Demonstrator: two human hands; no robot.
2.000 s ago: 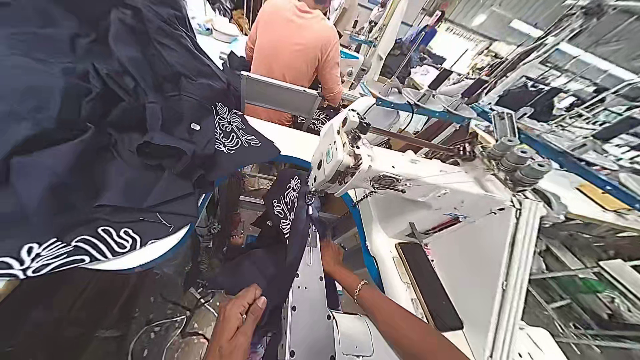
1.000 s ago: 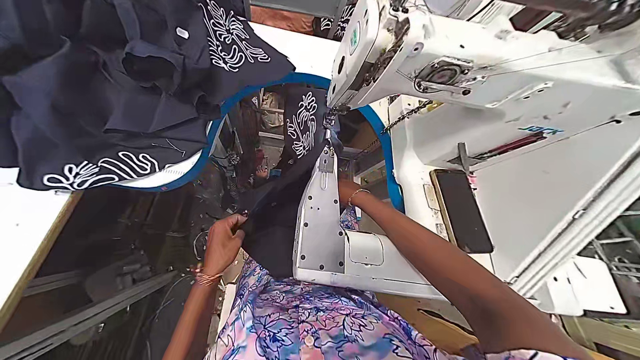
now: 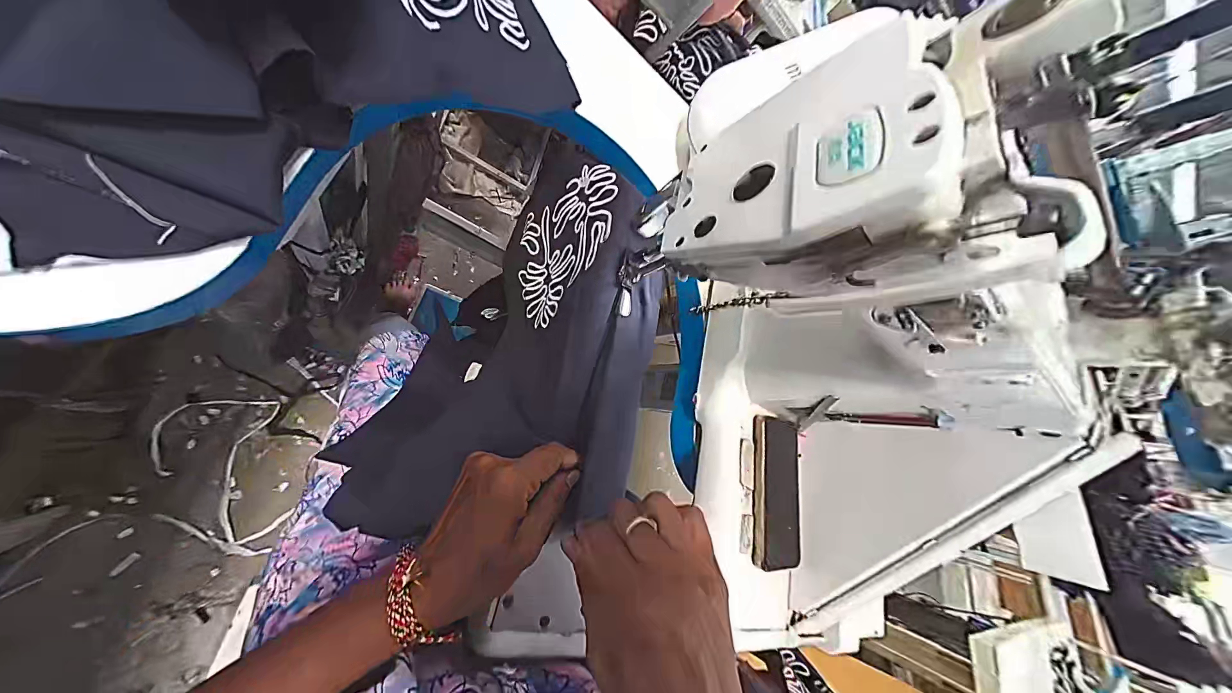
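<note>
Dark navy fabric with white embroidery (image 3: 568,385) lies over the narrow arm of a white industrial sewing machine (image 3: 818,144), its upper end under the needle area. My left hand (image 3: 505,539), with a red and yellow thread bracelet, pinches the fabric at its near part. Just right of it, my right hand (image 3: 654,577), wearing a ring, grips the near edge of the same piece. The hands almost touch. Fabric and hands hide most of the machine arm (image 3: 534,616); only its near end shows.
More dark fabric (image 3: 164,125) is piled on the white table with a blue rim (image 3: 260,260) at upper left. A dark rectangular object (image 3: 776,491) and a red-handled tool (image 3: 881,419) lie on the machine bed at right. Cords and scraps litter the floor at lower left.
My right hand has come from beyond the machine arm to its near end, beside my left. More of the fabric now lies over the arm. The view has shifted and tilted.
</note>
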